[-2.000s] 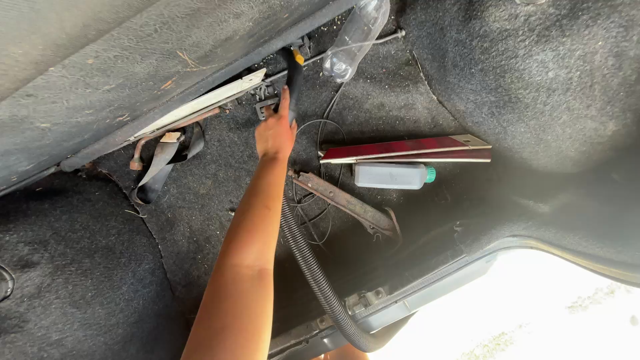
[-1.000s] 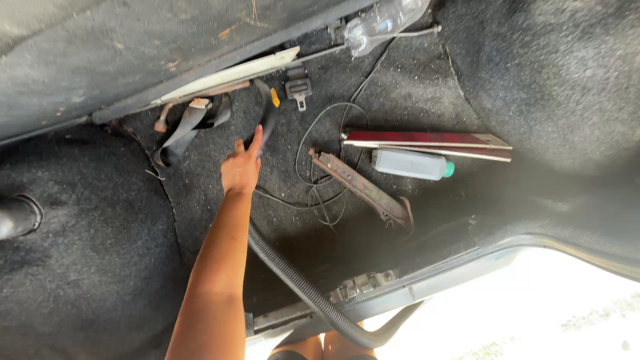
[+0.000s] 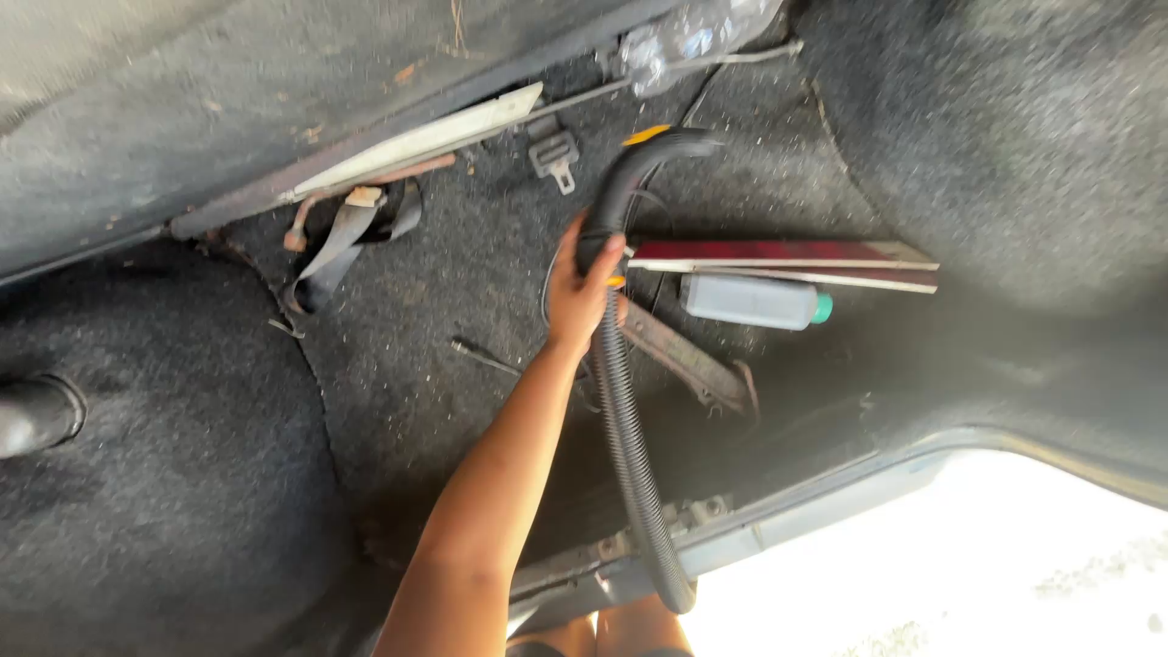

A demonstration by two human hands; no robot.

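Note:
My left hand [image 3: 584, 292] is closed around the curved black handle [image 3: 616, 192] of a vacuum hose, just above the ribbed part [image 3: 625, 411]. The handle has yellow accents, and its blurred end points right over the dark carpet [image 3: 484, 265]. The hose runs down across the door sill by my legs. A rusty metal bracket [image 3: 684, 356] lies right of the hand, below red-and-white strips [image 3: 776, 255] and a pale bottle with a green cap [image 3: 753, 301]. A seat belt buckle [image 3: 553, 155] lies up left of the handle. My right hand is out of view.
A grey belt strap [image 3: 342, 251] and a rusty rod [image 3: 401, 173] lie at the left beside a long white strip [image 3: 420, 141]. A clear plastic bottle [image 3: 693, 41] is at the top. Thin cable crosses the carpet. The metal sill [image 3: 730, 543] borders the bright opening.
My left hand and the hose handle have moved right, away from the seat belt buckle and strap, toward the red-and-white strips. The curved end of the handle now points right.

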